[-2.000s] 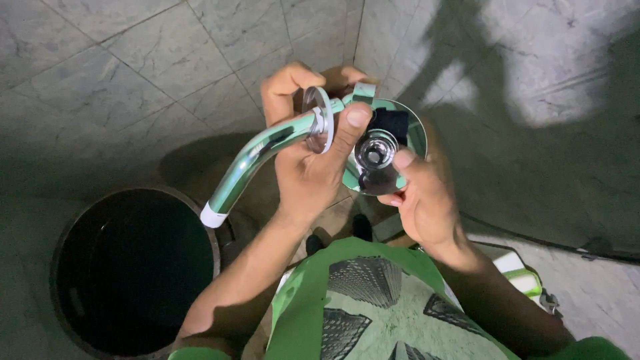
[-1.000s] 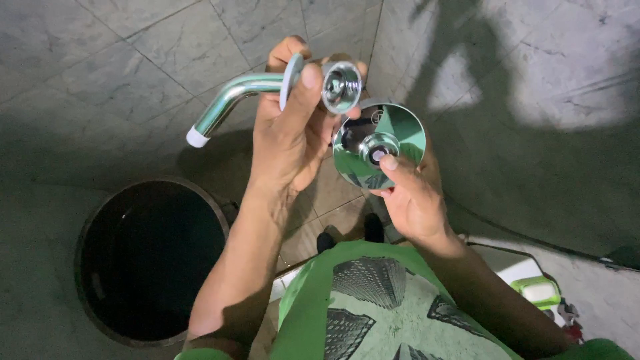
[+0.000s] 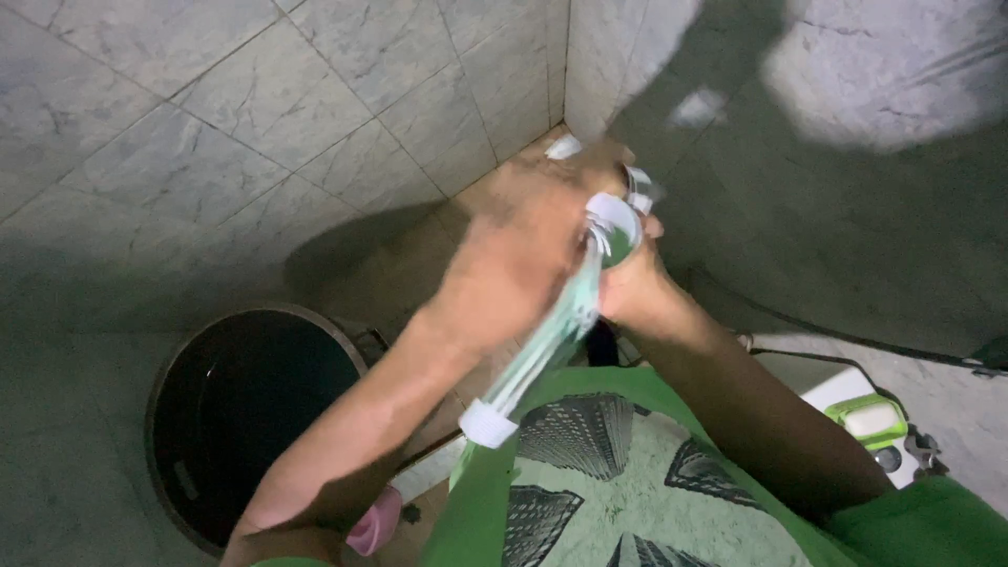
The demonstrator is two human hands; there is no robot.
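Observation:
Blurred by motion, my left hand (image 3: pixel 524 244) is closed about the upper end of a chrome shower arm (image 3: pixel 551 331). The arm slants down toward my shirt and ends in white tape-wrapped threads (image 3: pixel 487 424). By its upper end, next to my fingers, is a round white-edged flange (image 3: pixel 614 228). Just right of it, my right hand (image 3: pixel 638 276) is wrapped about a chrome part (image 3: pixel 639 189), probably the shower head, most of which is hidden. The fingers of both hands overlap, so the joint between the parts cannot be made out.
A large dark tub (image 3: pixel 260 417) stands at lower left, with a pink plastic item (image 3: pixel 376 524) near it. At right, a green soap dish (image 3: pixel 870 417) with soap sits on a white surface. Tiled walls (image 3: pixel 315 102) meet at a corner ahead. A dark hose or cable (image 3: pixel 827 324) runs along the right.
The hands have come together, and the chrome disc, earlier apart from the arm's end, is now mostly hidden. The shower arm has swung from pointing left to pointing down toward the shirt.

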